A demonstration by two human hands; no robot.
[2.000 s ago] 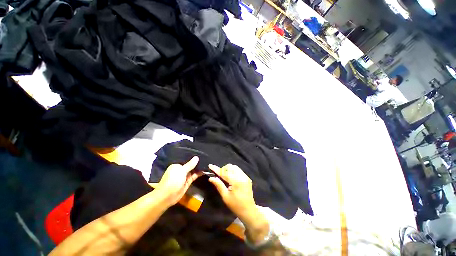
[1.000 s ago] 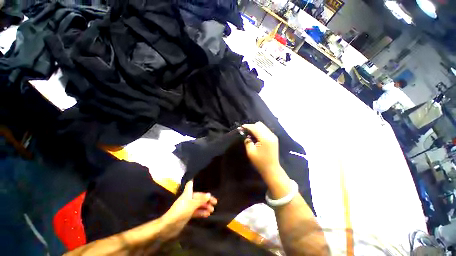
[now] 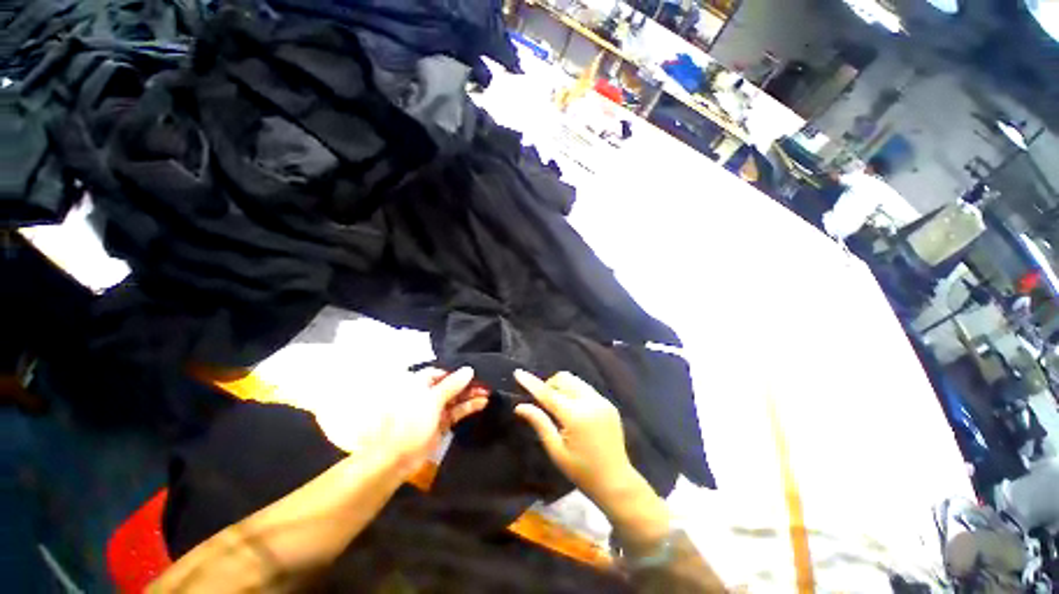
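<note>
Black trousers, seemingly [image 3: 633, 400], lie over the near edge of the white table, with a panel spread to the right. My left hand [image 3: 424, 412] pinches a folded black edge between thumb and fingers. My right hand [image 3: 577, 435] pinches the same edge a short way to the right, thumb and forefinger on the cloth. A small greyer patch of cloth shows just above the hands. No tool can be made out in my right hand; its palm side is hidden.
A large crumpled black garment pile [image 3: 279, 151] covers the left of the white table [image 3: 743, 337] and touches the trousers. Dark blue garments [image 3: 406, 26] lie behind it. Something red [image 3: 139, 543] is at lower left. A person in white [image 3: 862, 200] is far right, among machines.
My right hand has come down and left from the raised cloth, and my left hand has moved up. Both now pinch one edge close together. The view has shifted slightly.
</note>
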